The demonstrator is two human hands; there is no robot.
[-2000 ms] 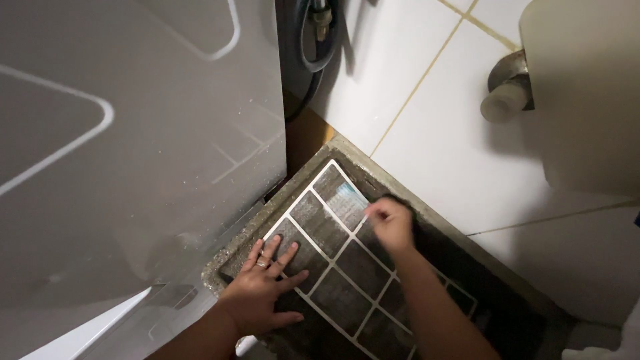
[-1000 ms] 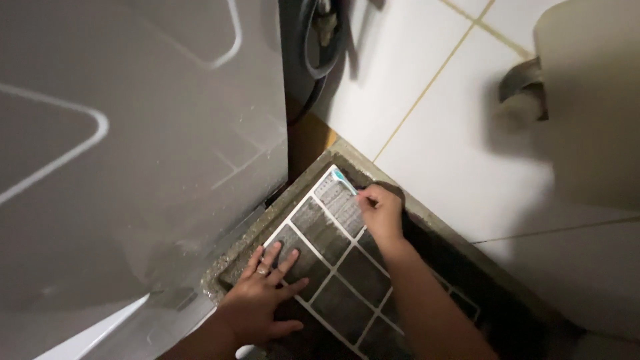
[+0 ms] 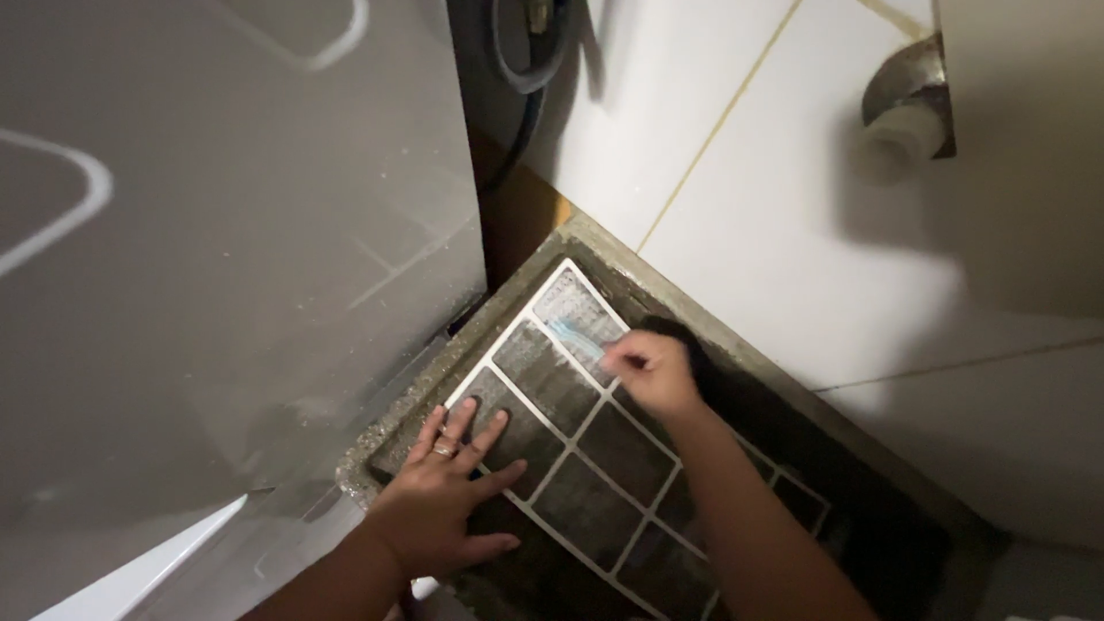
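Note:
A mesh air filter with a white plastic grid frame (image 3: 573,444) lies slanted inside a low concrete basin (image 3: 690,319). My left hand (image 3: 448,492), with a ring on one finger, rests on the filter's left edge, fingers spread and holding nothing. At the upper end of the filter, my right hand (image 3: 651,371) is closed on the end of a small light-blue brush (image 3: 573,338), blurred by motion, which touches the mesh. The mesh near the top corner looks greyish white and the rest darker. My right forearm hides part of the filter's right side.
A grey appliance panel (image 3: 259,216) rises along the left side of the basin. Dark hoses (image 3: 526,78) hang behind it. White wall tiles (image 3: 733,216) border the basin's right side, with a metal and white pipe fitting (image 3: 906,121) at upper right.
The blue brush shows at changing spots on the filter's upper cells, with my right hand shifting slightly. My left hand stays on the filter's left edge.

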